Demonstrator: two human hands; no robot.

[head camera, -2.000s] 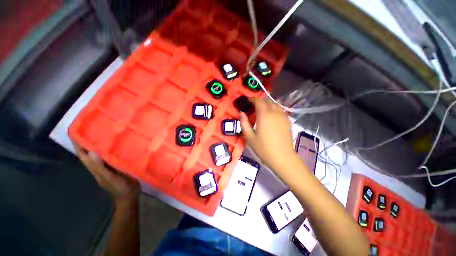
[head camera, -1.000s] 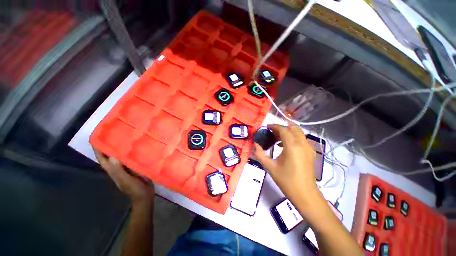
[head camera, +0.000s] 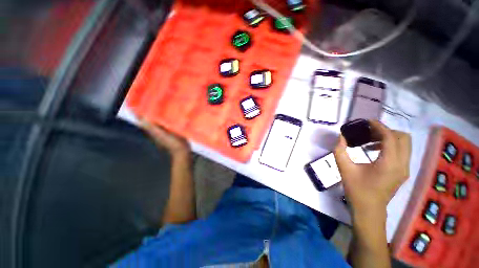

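My right hand holds a smartwatch with a dark face between thumb and fingers, above the bench smartphones. My left hand is at the near left edge of the left tray; its fingers are partly hidden by the tray, so its grip is unclear. The red-orange left tray holds several watches, some with green rings and some with white screens. A white-screened phone lies beside the tray. Another phone lies partly behind my right hand.
Two more phones, one white-lit and one pinkish, lie farther back on the white worktop. The right tray with several watches is at the right. A white cable loops across the top, blurred.
My right hand has carried the dark watch from the left tray rightwards over the phones. The view has shifted, with the trays higher in the picture. My left hand remains at the tray edge.
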